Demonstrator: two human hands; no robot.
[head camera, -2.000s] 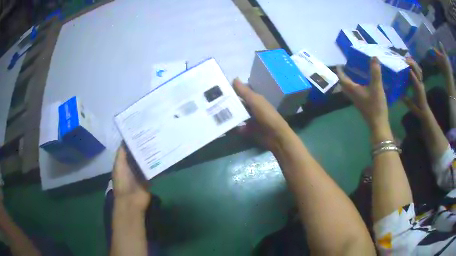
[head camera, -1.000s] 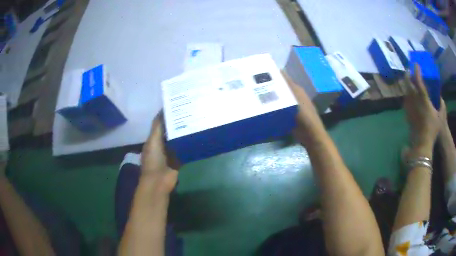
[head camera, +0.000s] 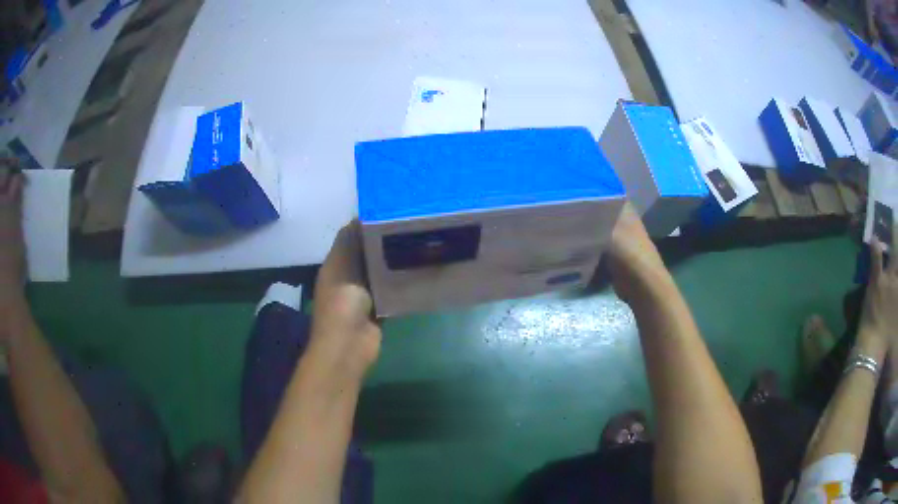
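The main retail carton (head camera: 492, 221) is held level in the air in front of me, above the near edge of the white board. Its plain blue side faces up. Its whitish front panel faces me, with a dark product picture at the left and a small blue oval at the lower right. My left hand (head camera: 345, 300) grips its left end. My right hand (head camera: 633, 251) grips its right end. The fingertips of both hands are partly hidden by the carton.
A blue lettered carton (head camera: 234, 162) stands on the white board (head camera: 325, 59). A white-topped carton (head camera: 446, 105) is behind mine. A light-blue-topped carton (head camera: 655, 157) and a small carton (head camera: 722, 169) stand right. Other people's arms are at both sides, above green floor.
The carton has turned from its fine-print back panel to its blue side up and picture panel towards me. The neighbour's hands at the right have moved outward.
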